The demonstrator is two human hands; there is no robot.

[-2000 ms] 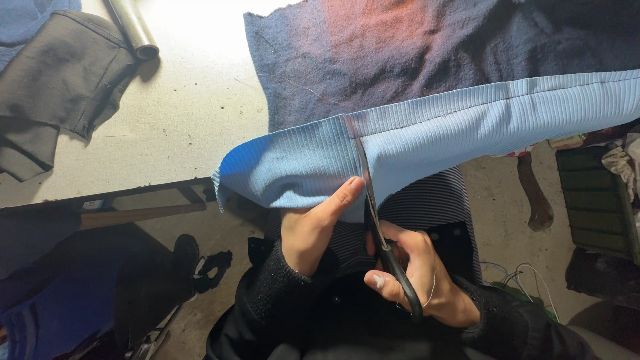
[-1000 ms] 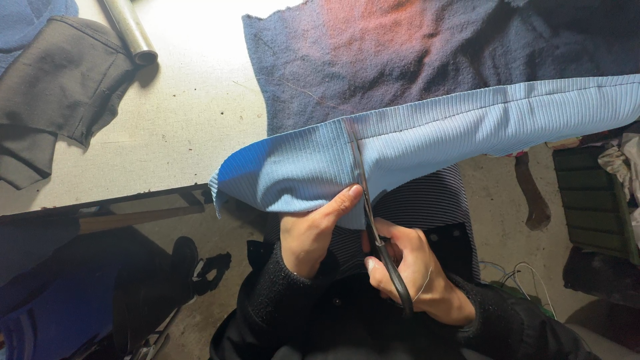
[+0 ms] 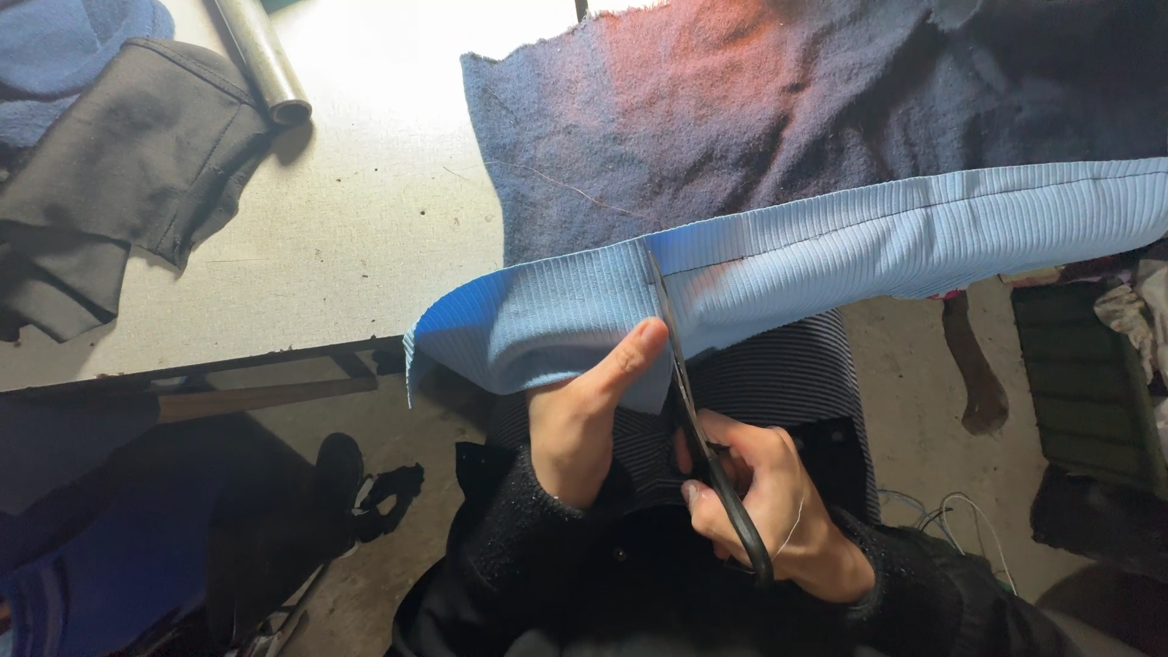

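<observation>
A light-blue ribbed fabric strip (image 3: 821, 246) runs along the lower edge of a dark blue fleecy fabric (image 3: 630, 137), with a dark seam line near its upper edge. My left hand (image 3: 584, 420) grips the strip's left part, thumb on top and the fingers hidden beneath. In my right hand (image 3: 766, 502) are scissors (image 3: 684, 383) with black handles, their blades pointing up across the ribbed strip, just right of my left thumb. The blades look nearly closed on the fabric. A thin pale thread lies over the back of my right hand.
A table (image 3: 365, 246) with a dark front edge carries a metal tube (image 3: 260, 59), grey fabric (image 3: 146, 146) and blue fabric (image 3: 73, 46) at the left. A green crate (image 3: 1081, 383) stands on the floor at the right, beside white cables (image 3: 976, 520). A wooden bar (image 3: 265, 400) shows below the table edge.
The scissor handles in my right hand have moved closer together since the earliest frame. My left hand stays on the ribbed strip.
</observation>
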